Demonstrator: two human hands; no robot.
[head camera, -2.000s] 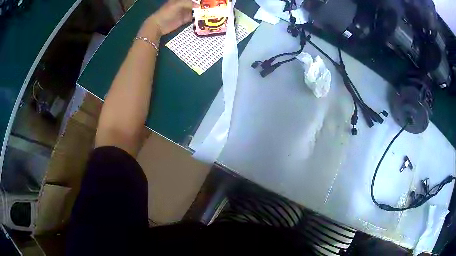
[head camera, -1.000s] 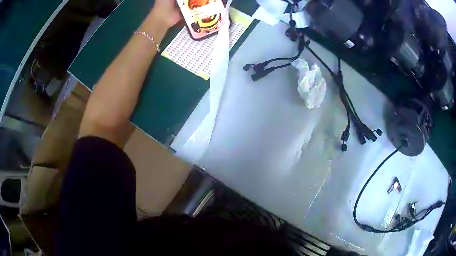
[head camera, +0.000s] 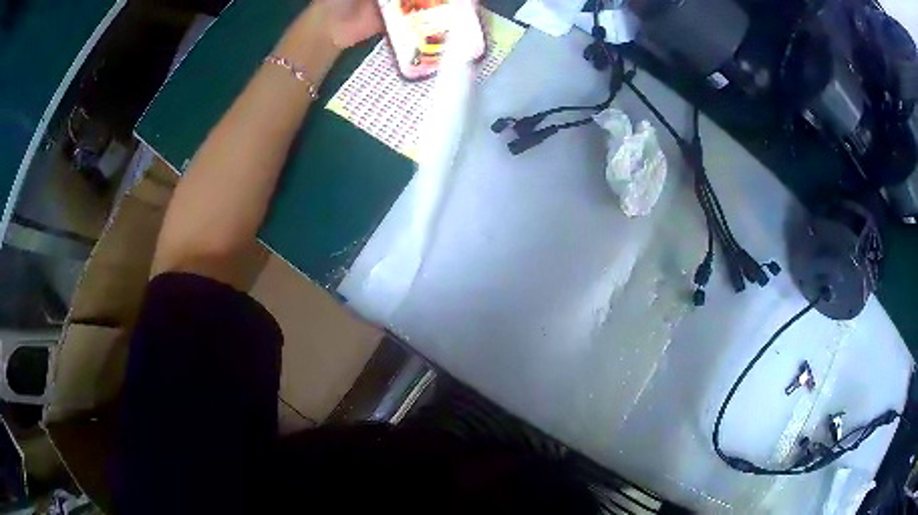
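Note:
My left hand (head camera: 352, 18) is at the top edge, partly cut off, beside the left edge of a smartphone (head camera: 431, 36) with a burger picture. The frame does not show clearly whether the fingers grip it. The phone is over a label sheet (head camera: 377, 106) with rows of small red marks, on the green mat (head camera: 337, 196). A white strip (head camera: 443, 131) runs from the phone down along the foam sheet's edge. My right hand is not in view.
A white foam sheet (head camera: 503, 272) bears branching black cables (head camera: 705, 191), crumpled white tissue (head camera: 635, 171), a small metal part (head camera: 800, 378) and a camera base (head camera: 830, 272) with its tail cable (head camera: 730, 392). Dark cameras (head camera: 695, 35) stand at the back right. Cardboard (head camera: 322, 352) is below the bench.
The phone has tilted and shifted slightly, with my left hand staying beside it. The white strip looks brighter now. The whole view has shifted a little.

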